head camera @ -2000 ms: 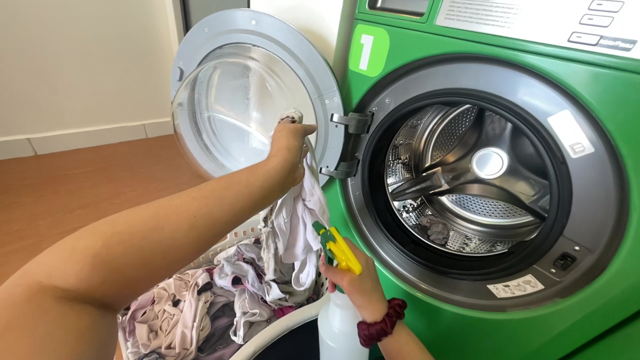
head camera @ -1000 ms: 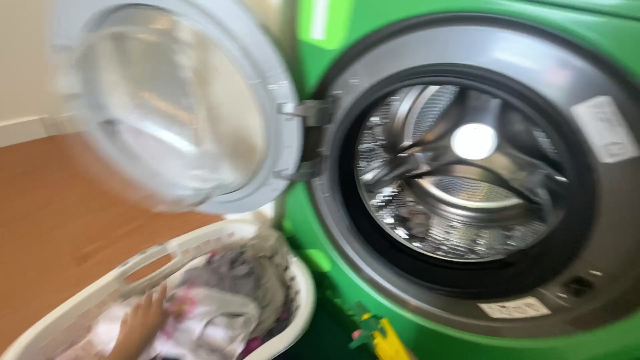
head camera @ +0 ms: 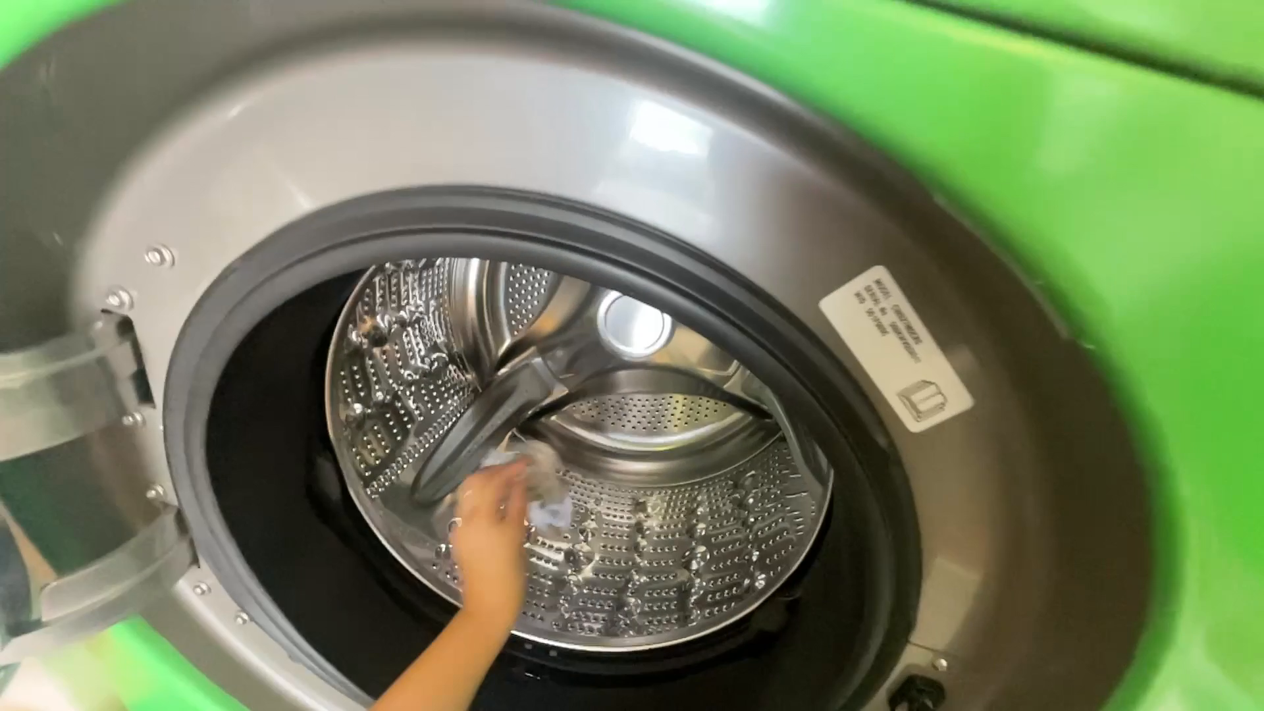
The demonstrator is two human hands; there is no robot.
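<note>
My left hand point(head camera: 491, 509) reaches into the steel drum point(head camera: 652, 553) of a front-loading washing machine. Its fingers are closed on a small, crumpled, greyish-white cloth point(head camera: 548, 486), blurred, close to the drum's lower back. The forearm enters from the bottom edge and no band shows at the wrist. A dark grey rubber door seal point(head camera: 553, 222) rings the opening around the arm. My right hand is out of view.
The hinge point(head camera: 59, 380) of the machine's swung-open door stands at the left edge. A label with writing point(head camera: 896, 348) is on the grey front ring point(head camera: 474, 109). Green casing point(head camera: 1116, 178) surrounds it, and a dark latch slot point(head camera: 916, 691) sits lower right.
My left hand, over the laundry basket one second ago, is now inside the drum. The basket and the yellow sprayer head have left the view, which has moved much closer to the machine.
</note>
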